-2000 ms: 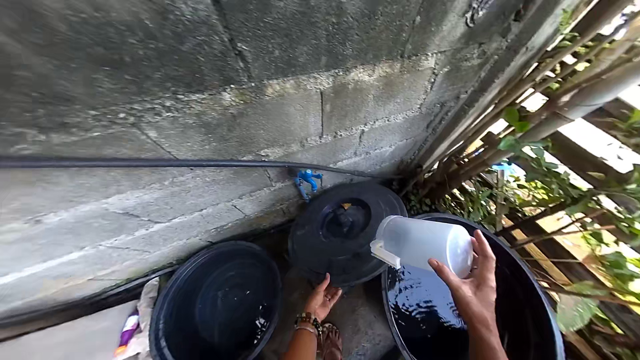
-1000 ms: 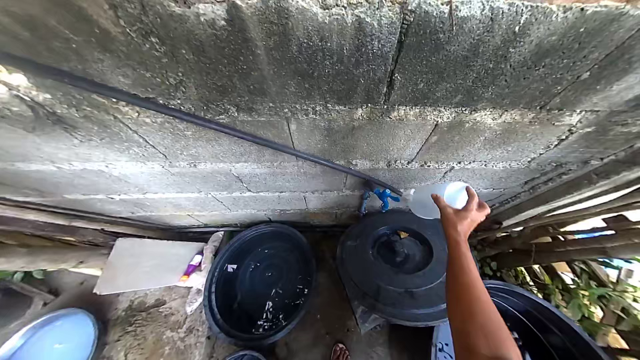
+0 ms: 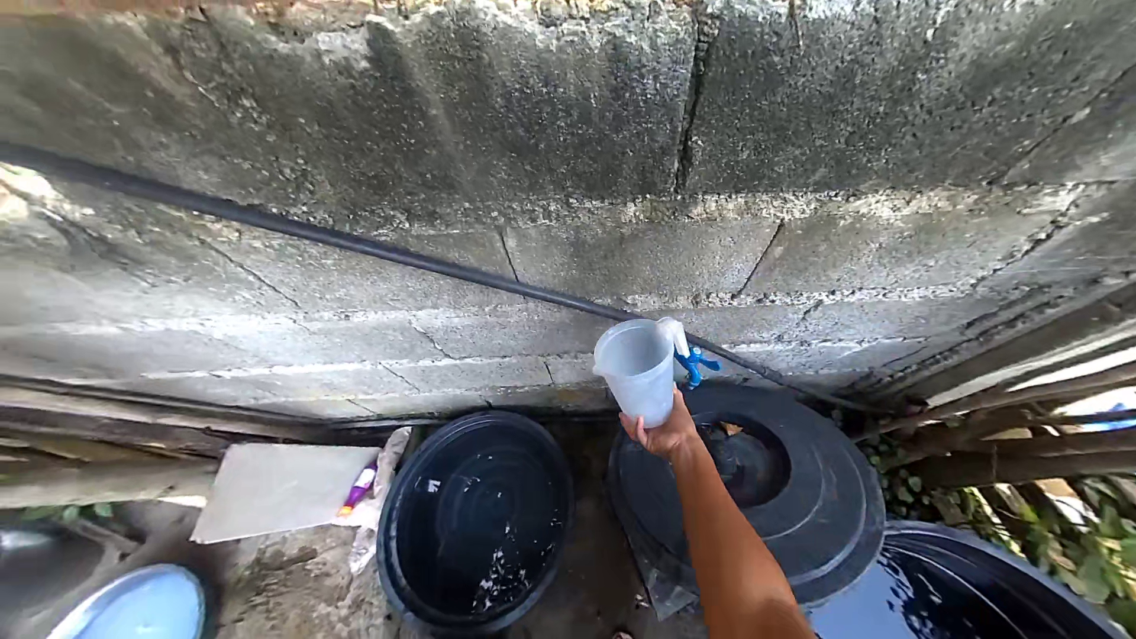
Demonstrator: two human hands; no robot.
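Note:
My right hand (image 3: 661, 430) grips the lower part of a translucent plastic pitcher (image 3: 641, 377), held upright with its mouth up and its handle to the right. Just right of the handle is a blue tap (image 3: 698, 364) on the wall. Below the pitcher and to the right lies a round black lid (image 3: 816, 453) on a large container. A black basin (image 3: 484, 524) holding water stands to the left of it. My left hand is out of view.
A black pipe (image 3: 390, 253) runs slanting along the concrete block wall (image 3: 568, 115). At lower right is an open black tub (image 3: 985, 568) with water. A pale board (image 3: 275, 488) with a purple tube (image 3: 358, 488) lies left, above a light blue basin (image 3: 138, 608). Wooden poles border the right.
The pitcher, tipped sideways in both earlier frames, is now upright beside the tap. My left hand, seen two seconds ago at the lid's edge, is out of view. The view has swung left.

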